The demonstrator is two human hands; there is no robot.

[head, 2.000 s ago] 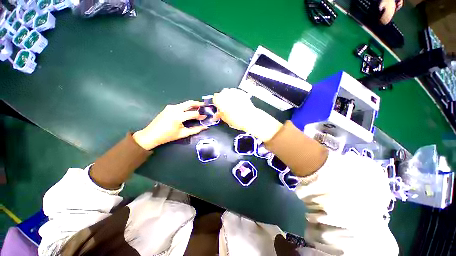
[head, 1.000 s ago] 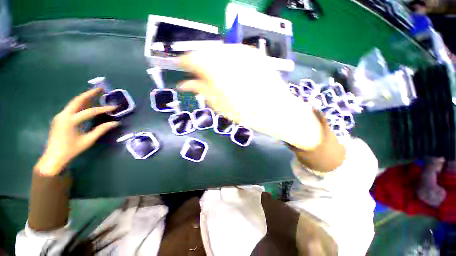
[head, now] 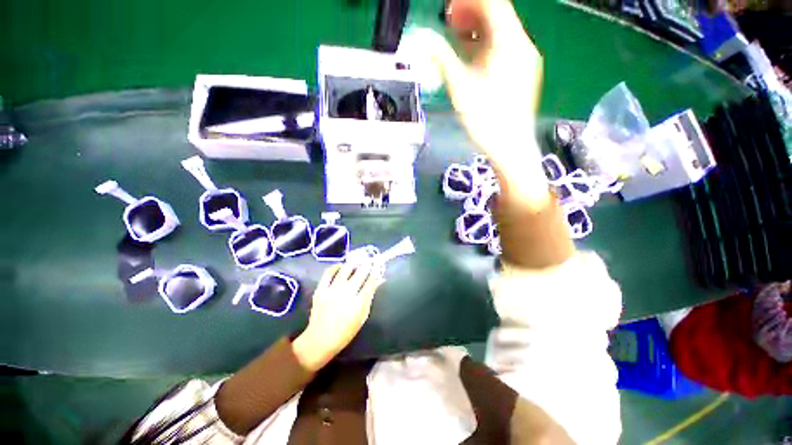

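My left hand (head: 341, 304) is at the bench's front middle, its fingertips on an octagonal housing (head: 365, 255) with a pale ribbon tail pointing right; the hand hides most of this housing. Several octagonal housings with pale rims and dark centres lie left of it, among them one at the far left (head: 149, 219) and one near the front (head: 273, 294). My right hand (head: 491, 61) is raised at the top, right of the white screw feeder (head: 372, 137). It is blurred, and whether it holds anything cannot be told. A black cylinder (head: 390, 24) shows at the top edge.
An open white box (head: 208, 148) with a dark glossy item stands left of the feeder. More housings (head: 475, 227) lie beneath and beside my right forearm. A clear bag (head: 618, 126), a white box (head: 664, 165) and black trays (head: 742, 191) are at the right. A person's red sleeve (head: 721, 343) shows lower right.
The view has swung right. My left hand has moved from the far-left housing to one right of the group. My right hand has gone from before the feeder to above and right of it.
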